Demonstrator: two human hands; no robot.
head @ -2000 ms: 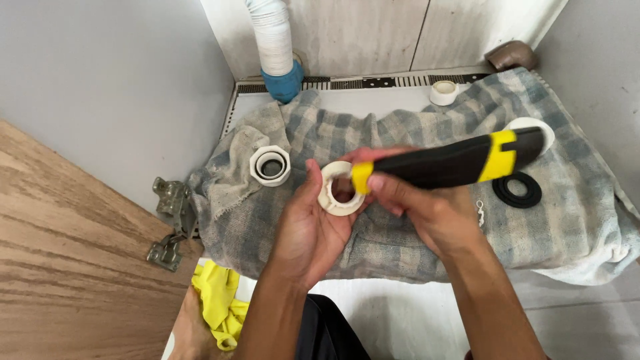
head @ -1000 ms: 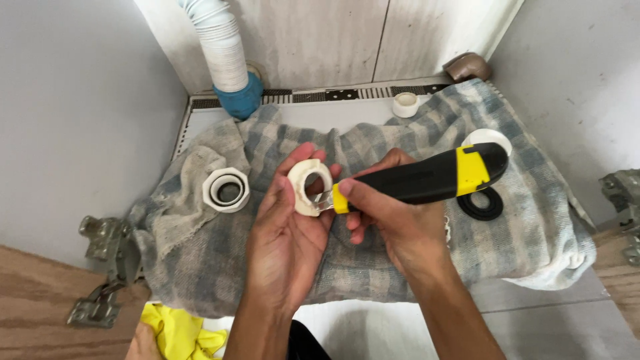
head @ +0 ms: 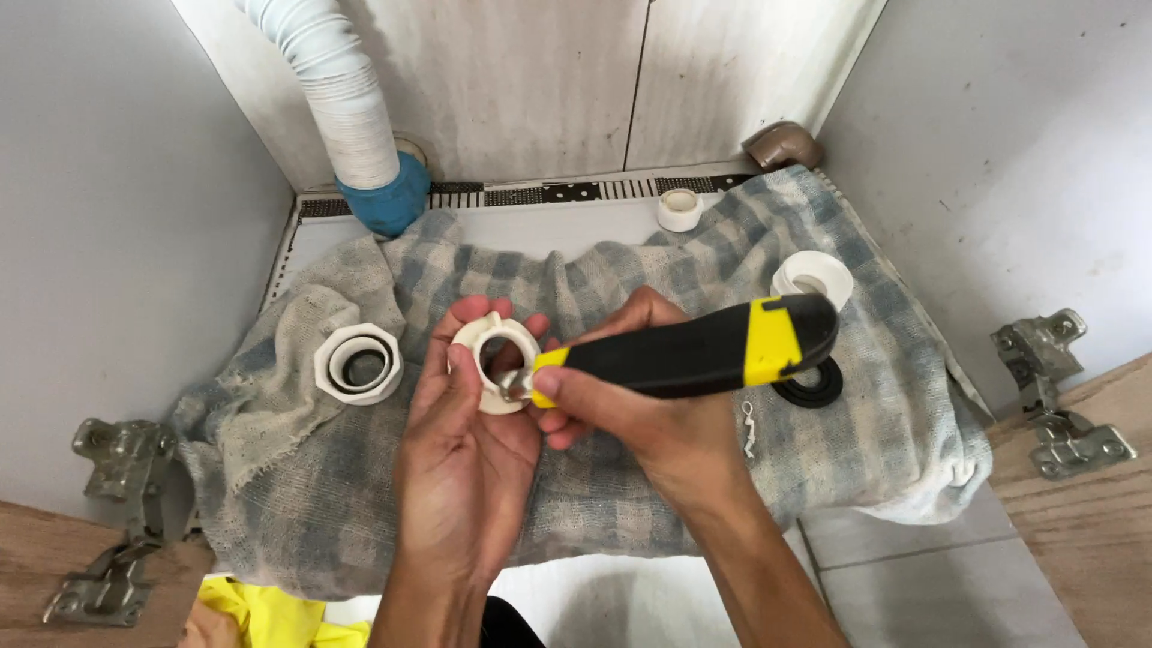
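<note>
My left hand (head: 472, 450) holds a white plastic ring fitting (head: 468, 340) upright, with its opening facing the camera. A black and yellow utility knife (head: 666, 355) is gripped in my right hand (head: 652, 414), its blade end at the lower right of the ring's opening. On the checked cloth (head: 612, 495), to the left, lies a white octagonal plastic nut (head: 326, 382) with rings inside. To the right are a white plastic ring (head: 832, 274), a black rubber washer (head: 832, 385) partly hidden by the knife, and a small twisted white piece (head: 749, 430).
A white corrugated drain hose (head: 346, 108) enters a blue fitting (head: 387, 198) at back left. A small white cap (head: 680, 211) and a brown pipe elbow (head: 783, 146) are at the back. Metal hinges (head: 126, 486) flank the cabinet; a yellow cloth (head: 270, 616) lies lower left.
The knife's blade end has moved from the ring's right upper side to its lower right edge. Both hands keep hold of their items. The view has shifted.
</note>
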